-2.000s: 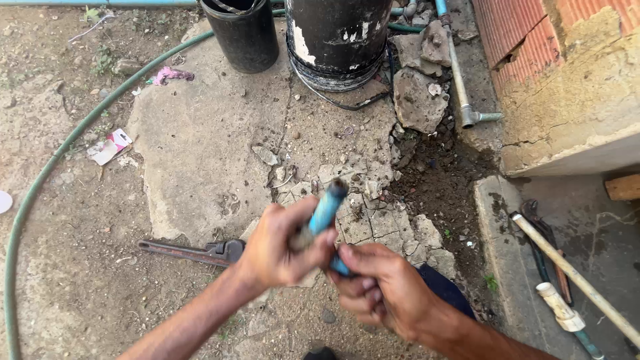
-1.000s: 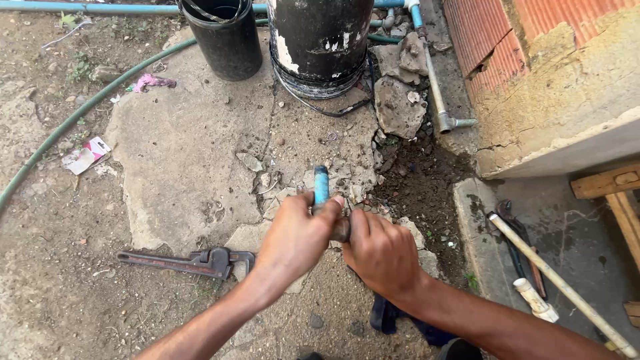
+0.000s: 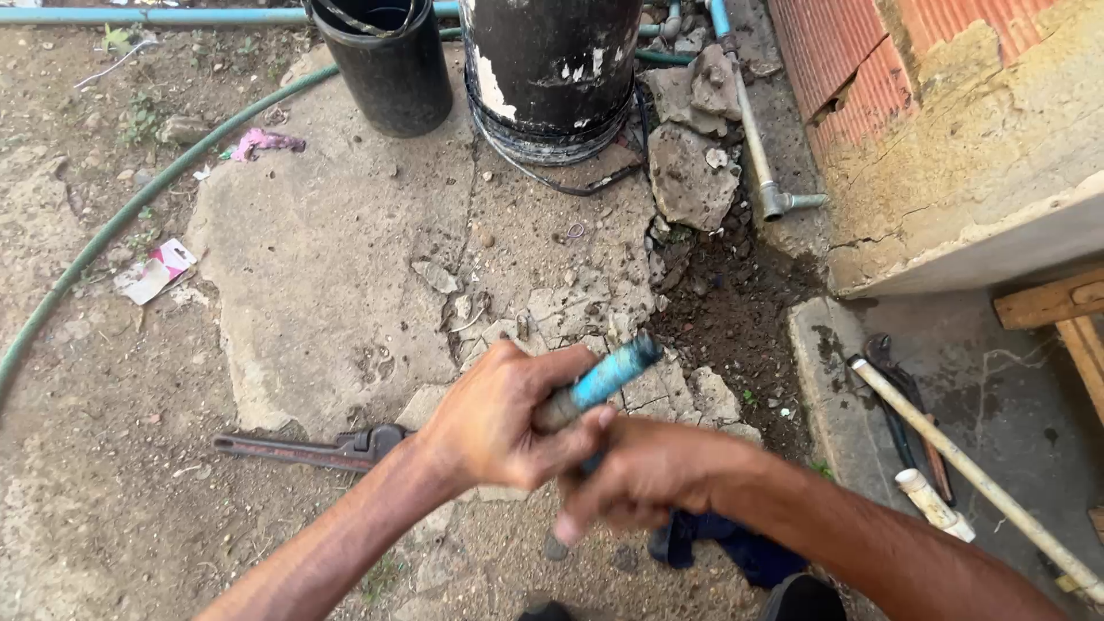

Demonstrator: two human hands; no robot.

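Note:
A short blue pipe piece point(image 3: 614, 373) with a dark open end points up and right between my hands, over the broken concrete. Around its greyish lower part my left hand point(image 3: 509, 418) is closed. My right hand point(image 3: 638, 474) meets it from below and to the right, blurred, its fingers curled at the pipe's lower end, which is mostly hidden. A pipe wrench point(image 3: 345, 450) lies on the ground left of my left hand, its jaw partly behind my wrist.
A black bucket point(image 3: 388, 78) and a larger black container point(image 3: 552, 78) stand ahead. A green hose point(image 3: 129, 207) curves at left. Right of a muddy hole lie a long pale pipe point(image 3: 975, 474), hand tools and a white fitting point(image 3: 933, 504). Dark blue cloth point(image 3: 742, 543) lies near my feet.
The blue pipe piece stood nearly upright one second ago; now it tilts to the right. Both hands have stayed on it, and my right hand has shifted lower around its lower end.

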